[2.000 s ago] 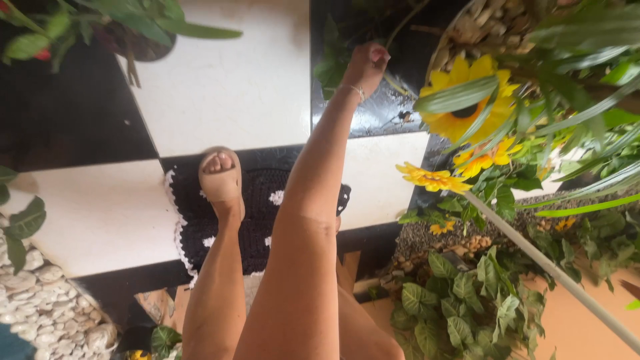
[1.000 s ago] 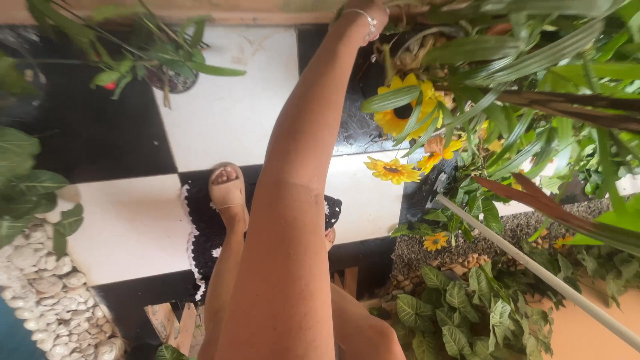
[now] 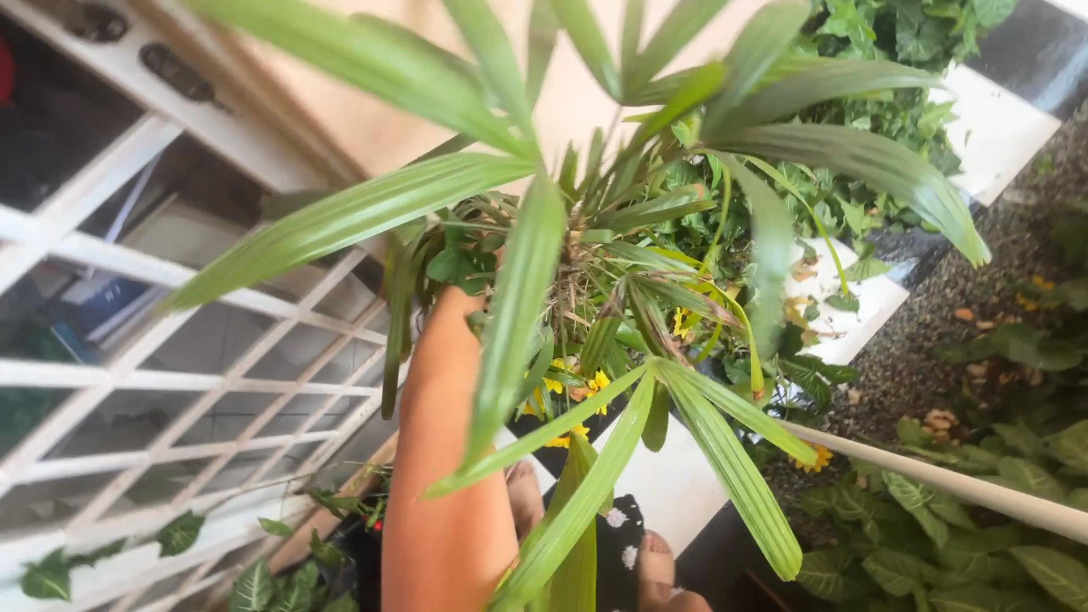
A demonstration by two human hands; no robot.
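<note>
One bare forearm [image 3: 446,442] rises from the lower middle and disappears among the leaves of a lady palm [image 3: 527,280]. Its hand is hidden by the foliage, so what it touches cannot be seen. Which arm it is cannot be told. No other hand shows. Long ribbed palm leaves spread across the middle and top, close to the camera. Yellow artificial sunflowers [image 3: 565,399] show under the palm, to the right of the forearm.
A white lattice grille [image 3: 110,374] stands at left. A pale pole [image 3: 943,480] slants in from the right. Ivy [image 3: 892,51] and broad-leaved plants [image 3: 935,527] grow at right beside gravel [image 3: 1020,246]. Feet [image 3: 659,569] stand near a black cloth with white flowers [image 3: 620,518].
The view has swung strongly, bringing the palm and lattice in. The arm reached over the tiles beside the sunflowers earlier; now its hand is hidden among the palm leaves.
</note>
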